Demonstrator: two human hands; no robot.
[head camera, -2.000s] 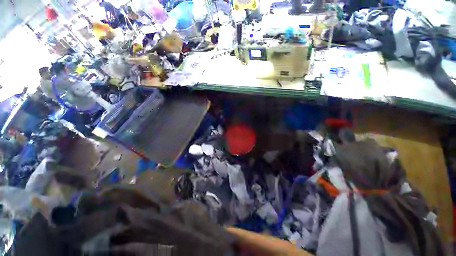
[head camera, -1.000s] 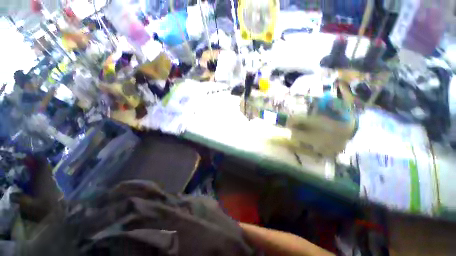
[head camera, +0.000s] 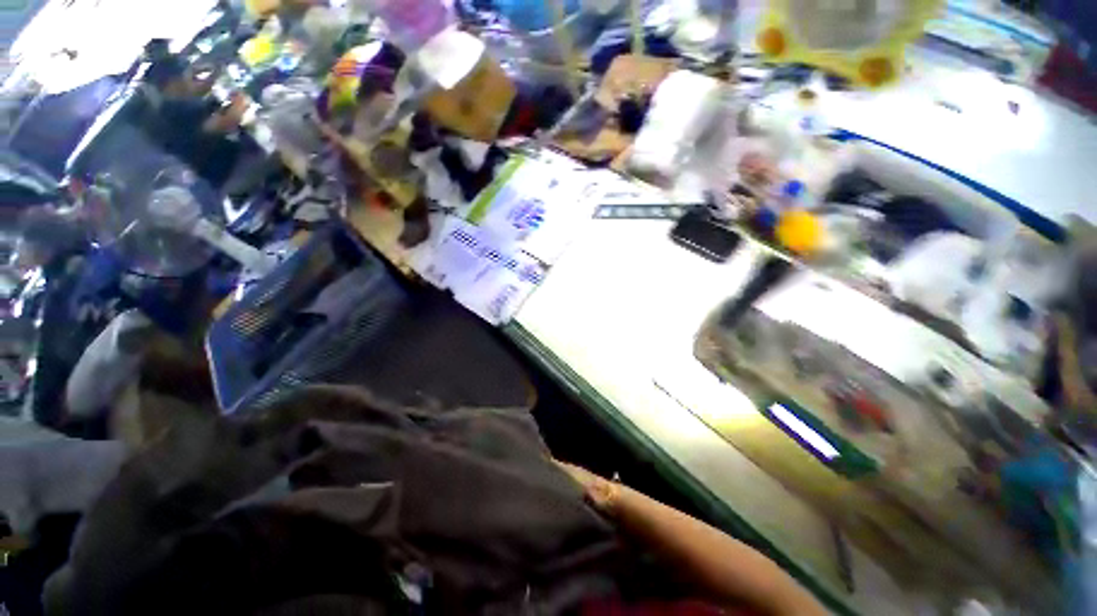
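A large dark grey-brown garment piece (head camera: 445, 493) lies in a crumpled heap at the lower left and bottom centre. A bare forearm (head camera: 710, 542), apparently my right, reaches in from the bottom right, and its wrist meets the cloth. My right hand is hidden by the cloth, so its grip does not show. My left hand is not in view. The sewing machine (head camera: 914, 505) stands blurred at the right, with its lit control panel (head camera: 804, 431) facing the table's front edge.
The white table (head camera: 614, 325) has a green front edge running diagonally. A black phone (head camera: 706, 234) and printed packaging (head camera: 487, 259) lie on it. A blue basket (head camera: 289, 319) and a dark board (head camera: 445, 349) stand left of it. Cloth piles and a person's dark clothing (head camera: 199, 126) show farther left.
The view has turned left and come closer to the table. The machine now appears larger and lower right. The tied bundle has left the picture. The dark garment stays by the forearm.
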